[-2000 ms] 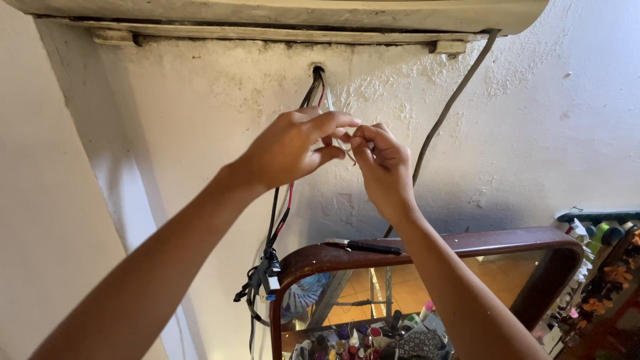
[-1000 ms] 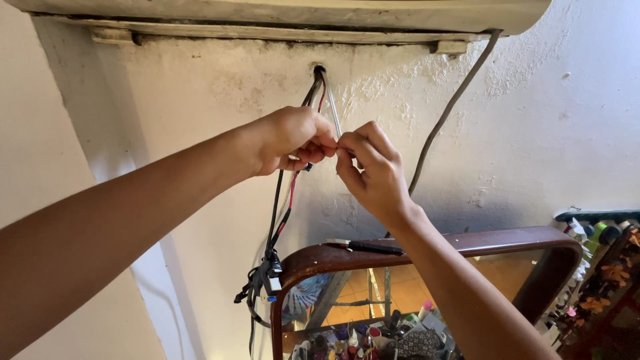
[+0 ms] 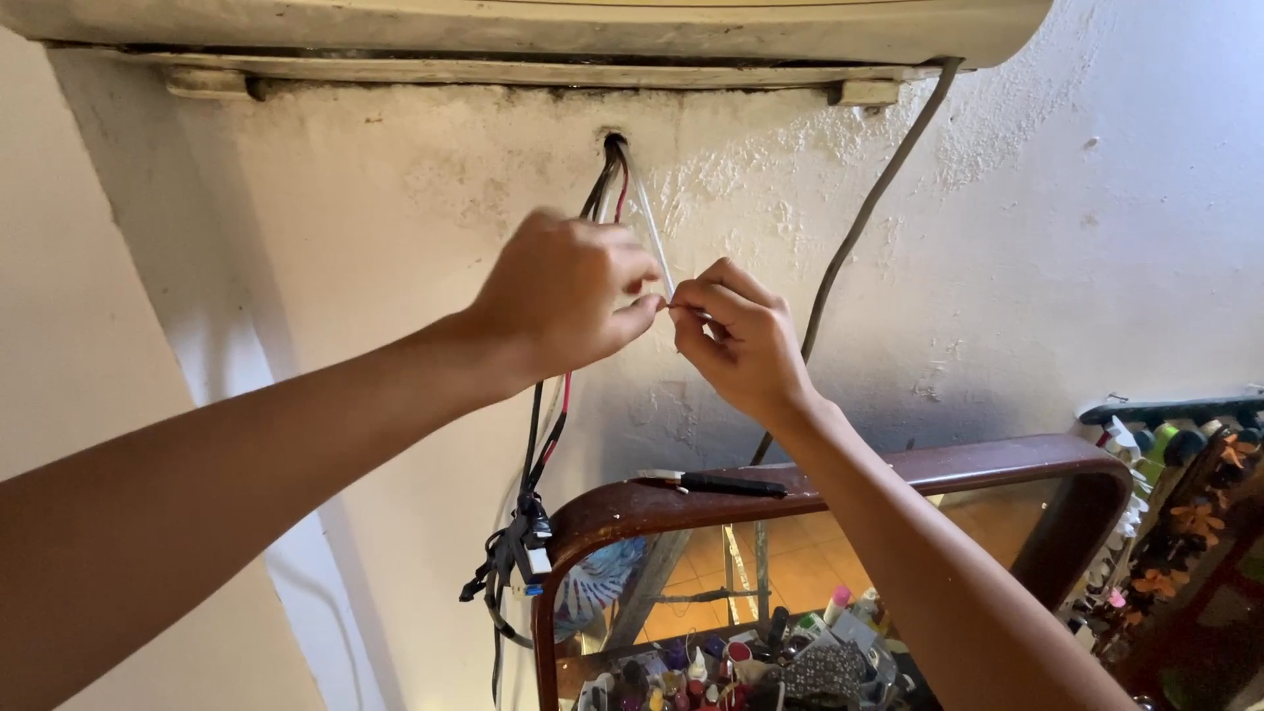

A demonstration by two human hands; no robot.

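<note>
A white cable [image 3: 649, 225] comes out of a hole in the wall [image 3: 614, 138] and runs down to my right hand [image 3: 741, 331], whose thumb and fingers pinch its end. From that end a thin reddish wire [image 3: 671, 305] reaches the fingertips of my left hand [image 3: 573, 291], slightly blurred, with thumb and forefinger close to it. Whether the left fingertips grip the wire cannot be told. Black cables and a red one [image 3: 622, 188] leave the same hole and pass behind my left hand to a bundle of black connectors [image 3: 523, 548] beside the mirror.
An air conditioner [image 3: 553, 35] hangs above, with a grey cable [image 3: 869, 207] running down at the right. A wood-framed mirror [image 3: 987, 459] stands below, a black-handled tool [image 3: 731, 485] on its top edge. Hanging items with orange flowers [image 3: 1197, 521] are at the right.
The left hand was lower and more closed against the right one a second ago; now it is raised, its fingers more spread. The right hand stays near the end of the white cable.
</note>
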